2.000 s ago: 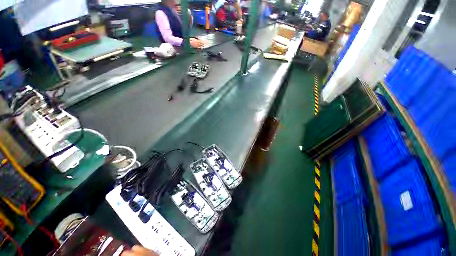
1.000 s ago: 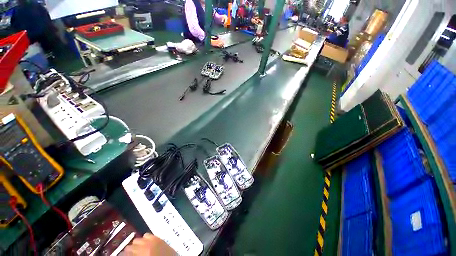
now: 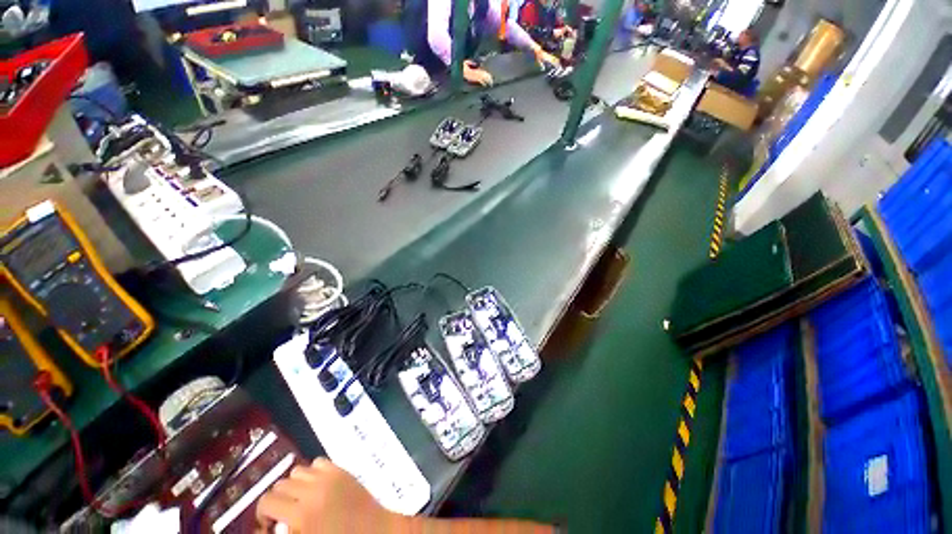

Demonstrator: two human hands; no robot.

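Observation:
My right hand (image 3: 322, 499) lies over the right end of the dark-red test panel (image 3: 198, 448), fingers bent; what is under the fingertips is hidden. My left hand is not in view. A white power strip (image 3: 350, 433) with several black plugs lies beside the panel. Three open adapter units (image 3: 443, 404) lie side by side to its right, circuitry showing. Tangled black cords (image 3: 365, 329) run between them and the strip. Two yellow-edged multimeters (image 3: 75, 287) stand at the left, the nearer one cut off by the edge, with red leads running down to the panel.
A second power strip (image 3: 175, 214) and a coiled white cable (image 3: 318, 290) are on the shelf behind. A red bin (image 3: 37, 99) is at upper left. Another unit (image 3: 456, 137) lies on the grey belt. People work beyond. Blue crates (image 3: 866, 386) stand right of the aisle.
The view has shifted, so the bench things sit farther right than a second ago. More of my right hand and forearm shows over the panel. The three units remain in place beside the strip.

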